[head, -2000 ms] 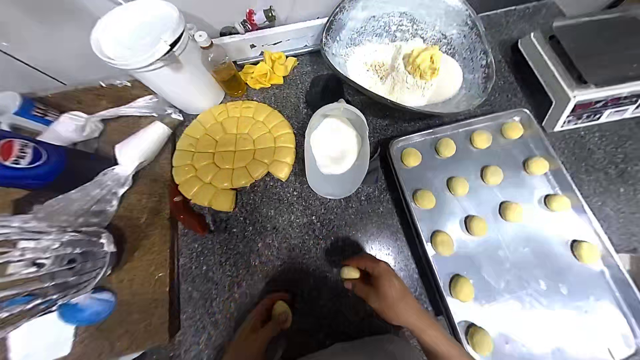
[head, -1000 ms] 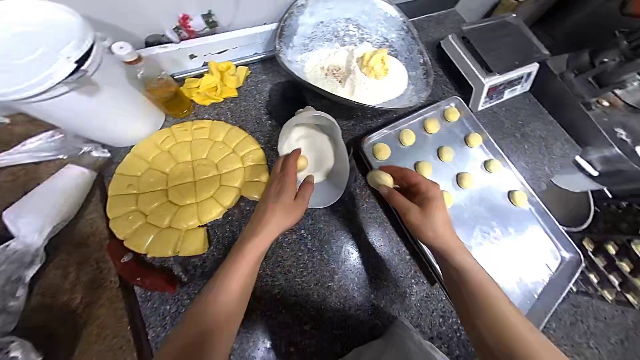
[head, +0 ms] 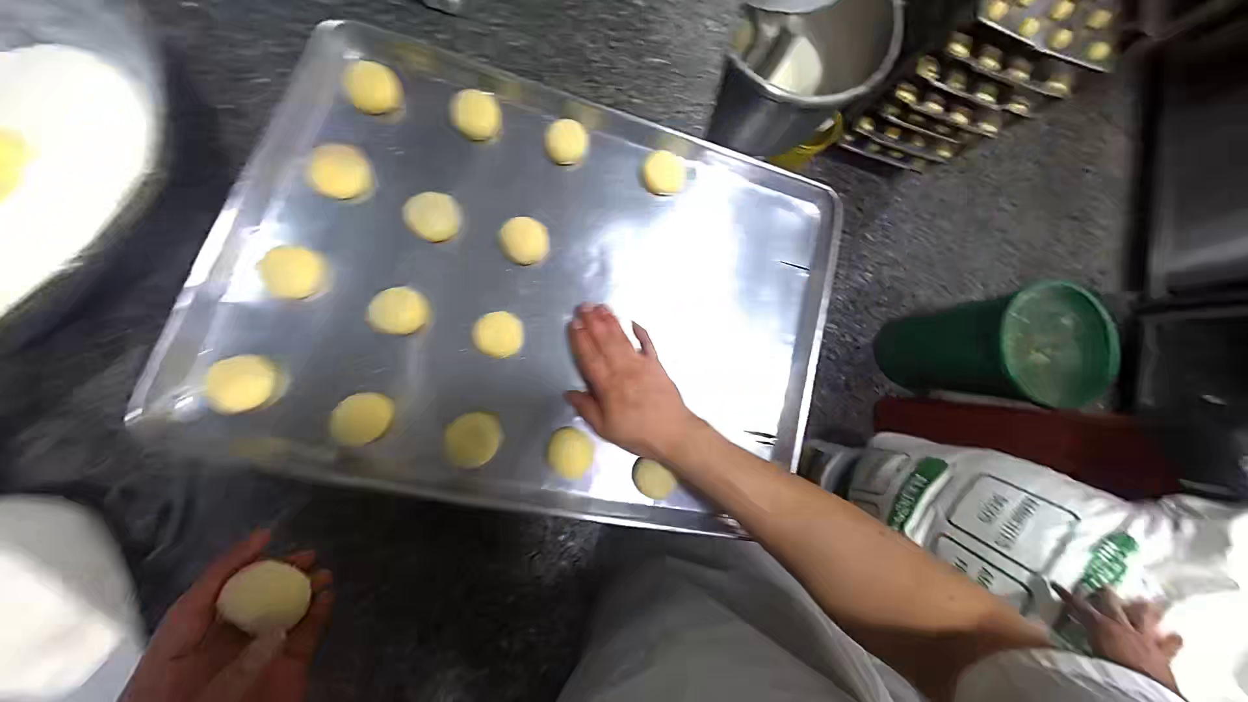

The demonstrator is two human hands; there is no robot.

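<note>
My left hand (head: 229,634), at the lower left, holds a round pale dough ball (head: 264,596) in its upturned fingers. My right hand (head: 624,385) lies palm down over the middle right of a metal baking tray (head: 721,312), thumb and fingers somewhat spread; whatever is under its palm is hidden. Several flattened yellow dough rounds (head: 432,216) sit in rows on the tray, mostly across its left and middle parts. One dough round (head: 653,479) is just below my right wrist, near the tray's lower edge.
White powder fills a container (head: 58,595) at lower left and a large bowl (head: 78,166) at upper left. Beyond the tray stand a metal pot (head: 809,68) and stacked molds (head: 955,97). At right are a green cylinder (head: 1058,343), a printed sack (head: 1004,517) and another person's hand (head: 1121,634).
The view has swung right to the tray. My right hand, which held a dough piece beside the tray one second ago, now lies over it. My left hand has left the powder container, palm up.
</note>
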